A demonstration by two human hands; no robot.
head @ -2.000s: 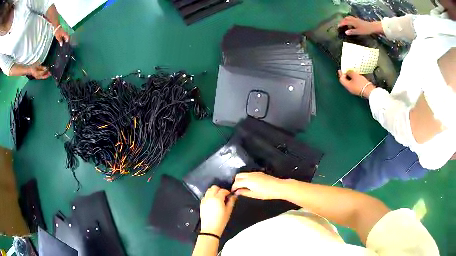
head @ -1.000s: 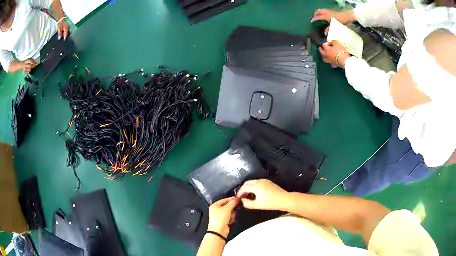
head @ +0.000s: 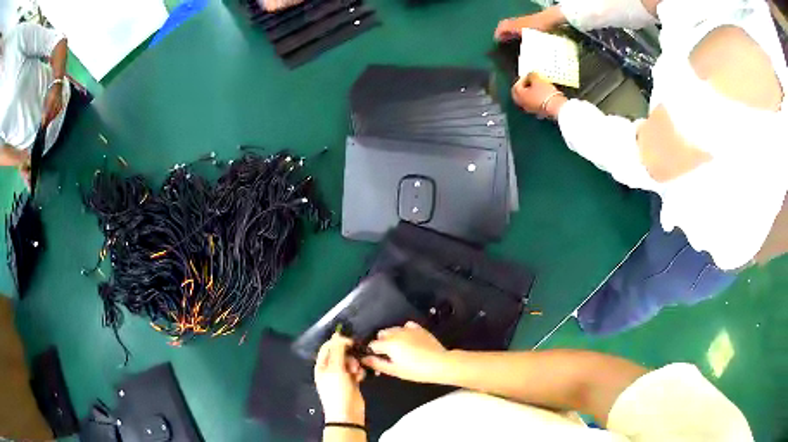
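My left hand point(head: 339, 371), with a black band at the wrist, and my right hand point(head: 406, 352) meet at the lower middle. Their fingers pinch a small black piece, seemingly a cord point(head: 358, 349), at the edge of a shiny black cover point(head: 367, 312). The fingers partly hide it. This cover is tilted and catches the light. More black covers point(head: 484, 289) lie under and behind it, and another point(head: 278, 384) lies to the left of my left hand.
A fanned stack of black covers point(head: 371, 203) lies ahead. A tangled black cord pile point(head: 233, 233) with orange tips lies left. Black covers point(head: 160, 401) lie lower left; folded ones point(head: 302, 34) at the top. One person holds a pale yellow card point(head: 549, 59); another stands upper left.
The view has shifted a little. My hands stay together, and the shiny cover under them is tilted more. The person at right has moved the yellow card, which now faces up flat.
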